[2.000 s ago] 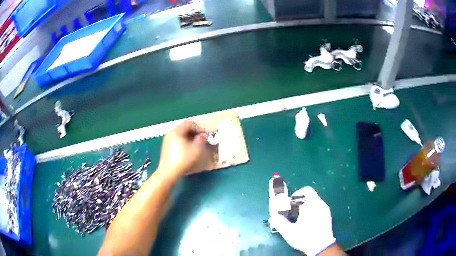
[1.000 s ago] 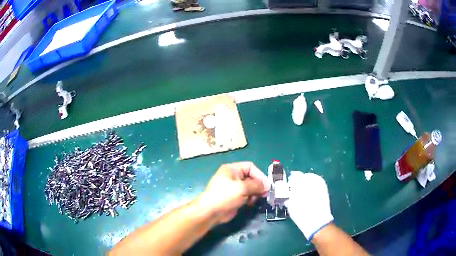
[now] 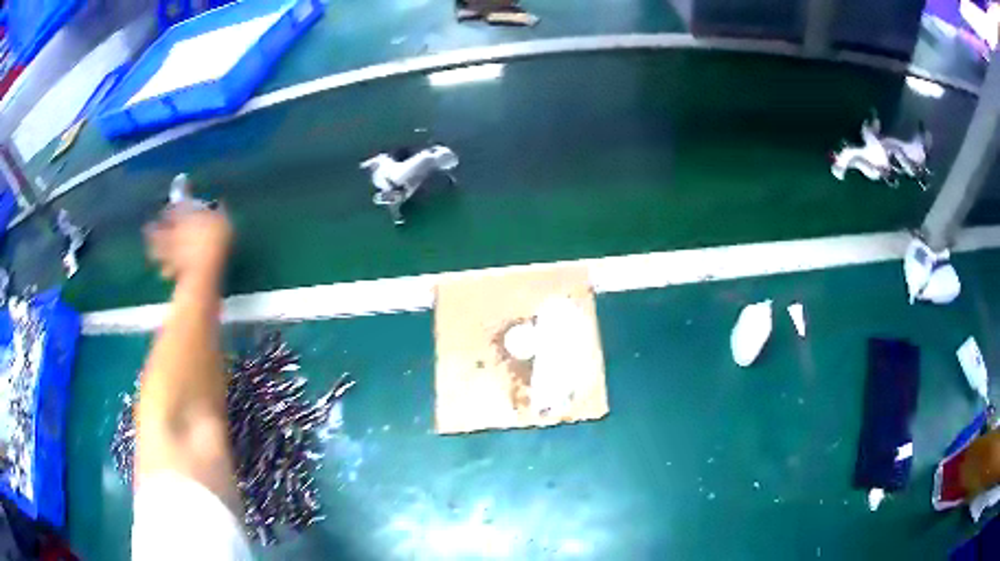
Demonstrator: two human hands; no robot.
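My bare left hand [image 3: 192, 239] is stretched out over the belt at the far left, blurred. A white-silver scooter body [image 3: 181, 191] shows just beyond its fingertips, partly hidden; whether the fingers grip it is unclear. Another scooter body [image 3: 411, 173], with thin wire-like legs, is on the belt at left centre. My right hand is out of view. A tan cardboard pad [image 3: 472, 378] with a white blob and brown stains lies by the belt rail. My forearm partly covers the pile of dark-and-silver fittings [image 3: 274, 438].
A blue bin [image 3: 55, 427] stands at left, a blue tray [image 3: 203, 99] beyond the belt. More scooter bodies [image 3: 883, 156] are near the post [image 3: 970, 164]. A white bottle [image 3: 752, 333], small cone [image 3: 797, 320], black phone [image 3: 886, 411] and drink bottle [image 3: 970, 471] are at right.
My left hand has moved from the bench to the far-left belt. My gloved right hand has left the view. A scooter body now stands on the belt at left centre. The view has shifted.
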